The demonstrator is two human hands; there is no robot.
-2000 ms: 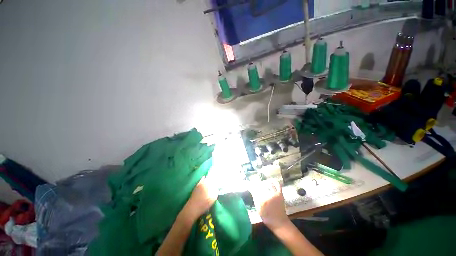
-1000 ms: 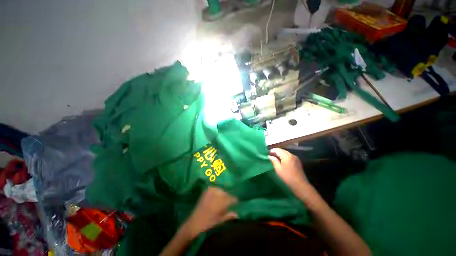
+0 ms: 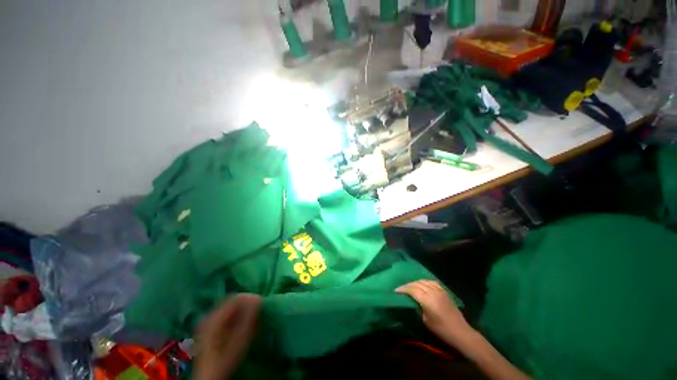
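Observation:
A green garment piece (image 3: 338, 239) with yellow printed lettering hangs from the front of the overlock machine (image 3: 378, 141) toward my lap. My left hand (image 3: 229, 334), blurred, is at the left end of a folded edge of the green cloth. My right hand (image 3: 430, 303) pinches the same edge at its right end, thumb and fingers together. The cloth edge is stretched between the hands. White lamp glare (image 3: 301, 141) hides the needle area. A heap of green garments (image 3: 223, 215) lies left of the machine.
Dark green strips (image 3: 460, 100) and a slim green tool (image 3: 453, 159) lie right of the machine on the pale table (image 3: 423, 191). An orange-red box (image 3: 505, 48) and dark cones (image 3: 568, 70) stand behind. Another green cloth mass (image 3: 586, 297) is at lower right. Grey plastic (image 3: 96, 267) is at left.
My hands left the machine front and moved down to the cloth's lower edge. My right hand moved lower along the garment; my left hand moved left. The view tilted down, then shifted slightly right.

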